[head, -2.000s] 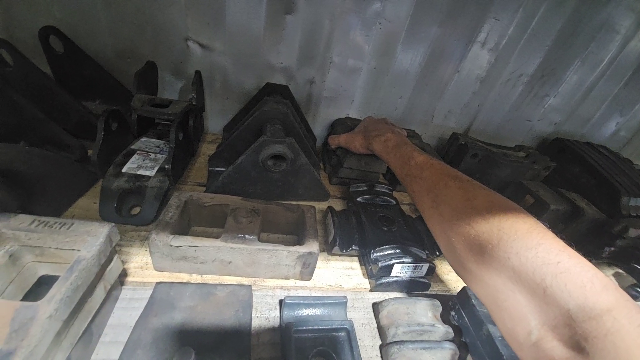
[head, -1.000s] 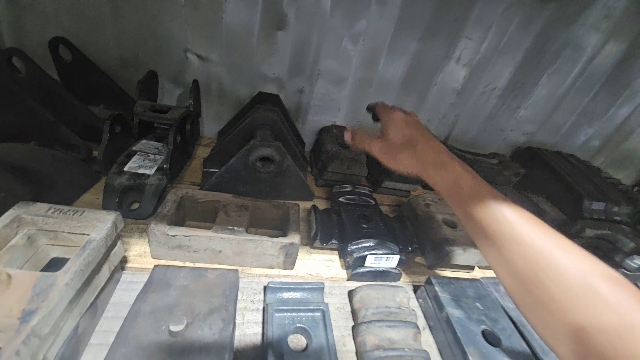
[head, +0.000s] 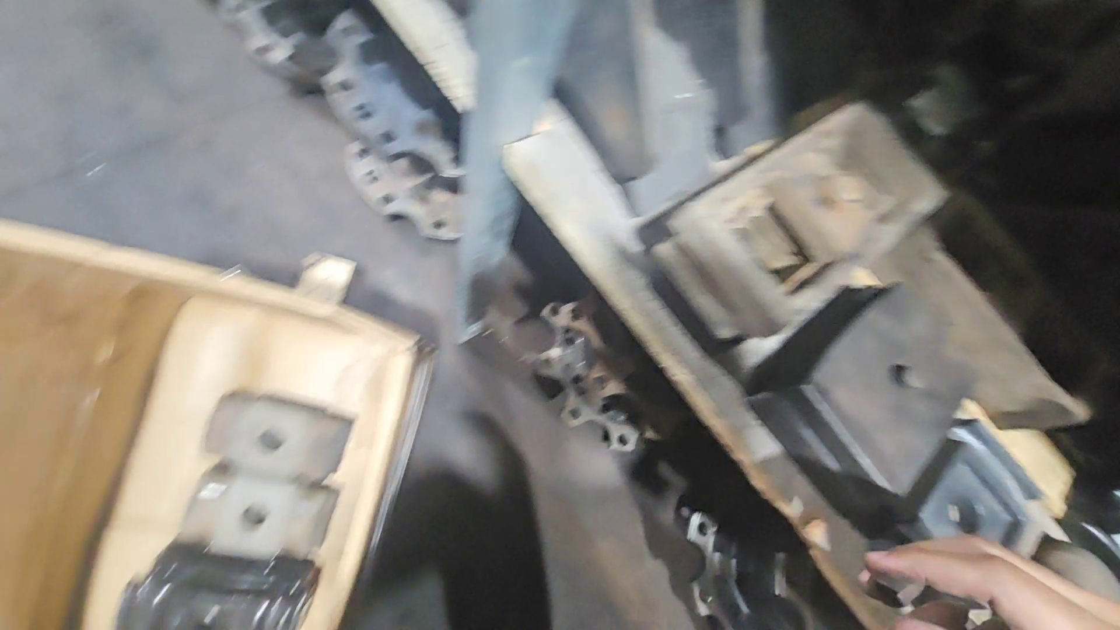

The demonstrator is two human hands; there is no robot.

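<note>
My right hand (head: 989,582) is at the lower right corner, blurred and cut off by the frame. Its fingers point left, beside the shelf edge and just below a dark metal block with a hole (head: 967,507). Whether anything is between the fingers cannot be made out. Above that block lie a dark flat plate with a round hole (head: 901,376) and a dusty rectangular cast block with recesses (head: 840,201). My left hand is out of view. At the lower left, grey metal pieces with holes (head: 267,437) and a glossy black part (head: 223,586) lie in an open box.
The box has a pale rim (head: 219,280). A wooden shelf edge (head: 647,297) runs diagonally down to the right, crossed near its top by an upright blue-grey post (head: 499,131). Metal track-chain links (head: 385,114) lie on the grey floor (head: 131,131), with more links below the shelf (head: 573,376).
The view has swung strongly from the shelf's back wall to its front edge, the floor and a box. My right hand was over dark parts at the back and now shows at the lower right.
</note>
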